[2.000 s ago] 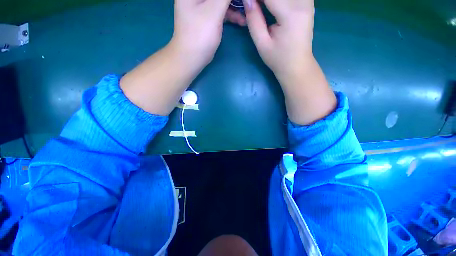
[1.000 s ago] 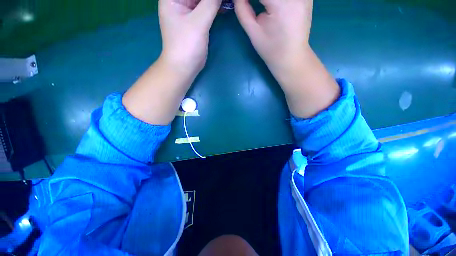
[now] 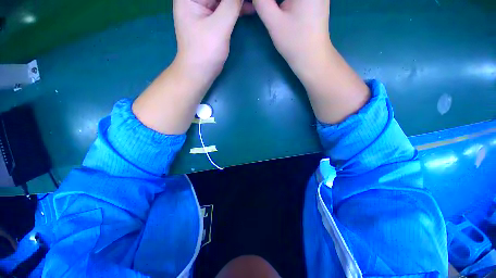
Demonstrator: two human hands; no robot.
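My left hand (image 3: 209, 32) and my right hand (image 3: 299, 27) are together at the top edge of the picture, which cuts off most of the fingers. Only a dark sliver of the round unit (image 3: 248, 2) shows between the fingertips; the rest of it is hidden or out of frame. The fingers of both hands are bent in around it. I cannot make out any leads on it.
A white disc (image 3: 204, 111) with a thin cord is taped to the green table (image 3: 266, 125) near its front edge. A metal bracket (image 3: 19, 74) and a black box (image 3: 27, 144) are at the left. Blue plastic parts (image 3: 467, 241) lie at lower right.
Compared with two seconds ago, both hands sit slightly further left in view. The silvery part of the unit seen earlier is now nearly out of frame. More of the black box shows.
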